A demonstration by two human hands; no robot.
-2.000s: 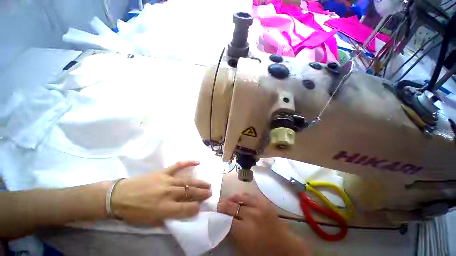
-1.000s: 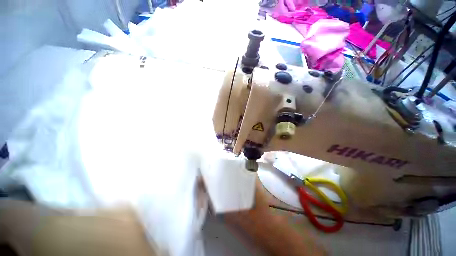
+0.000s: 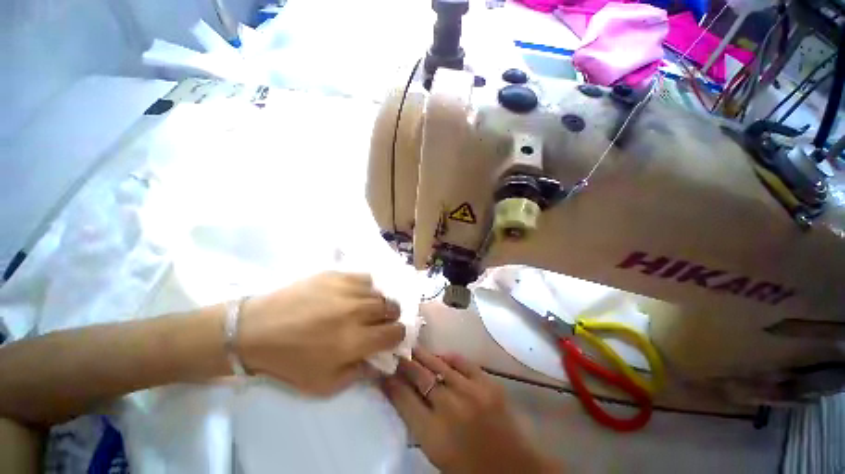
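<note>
The large white garment piece [image 3: 120, 250] lies left of the needle, partly overexposed, and hangs over the table's front edge. My left hand [image 3: 320, 329], with a bracelet and a ring, has its fingers curled on bunched white cloth [image 3: 406, 310] just in front of the presser foot area. My right hand [image 3: 454, 403], with a ring, lies just right of it, fingertips at the cloth's lower right edge; whether they grip it I cannot tell. The cream sewing machine [image 3: 593, 213] stands above; its needle tip is hidden.
Scissors [image 3: 607, 370] with one red and one yellow handle lie right of the needle, on a white piece [image 3: 505, 324]. A white fabric pile [image 3: 306, 46] and pink fabric [image 3: 625, 42] lie behind the machine. Striped layers [image 3: 813, 435] hang at the lower right.
My left hand has come back from the lower left to the needle area. The white flap seen hanging below the needle is now bunched under my fingers. My right hand is now uncovered.
</note>
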